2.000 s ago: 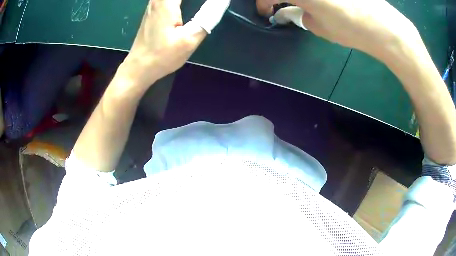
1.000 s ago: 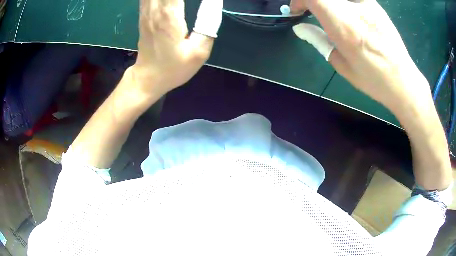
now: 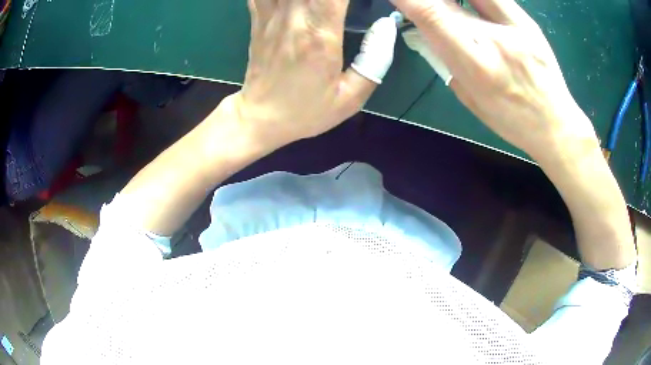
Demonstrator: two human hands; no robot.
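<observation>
The black housing [image 3: 362, 14] shows only as a small dark part at the top edge, between my hands. A small white disc [image 3: 397, 16] and part of a thin pale wire [image 3: 355, 30] are at it. My left hand [image 3: 307, 68] lies at its left, its fingers cut off by the top edge. The left thumb, in a white finger cot [image 3: 376, 53], reaches to the disc. My right hand [image 3: 485, 68] is at its right, a fingertip close to the disc and its white-cotted thumb lower. What the fingers grip is hidden.
Blue-handled pliers [image 3: 624, 114] lie on the green bench [image 3: 164, 39] at the right. A thin black line hangs over the bench's front edge. Open cardboard boxes stand below at left [image 3: 61, 217] and right [image 3: 540, 278].
My left hand has moved right, and its thumb now touches near the disc. My right hand first moved down and right, then slightly back left. Less of the housing shows than one second ago.
</observation>
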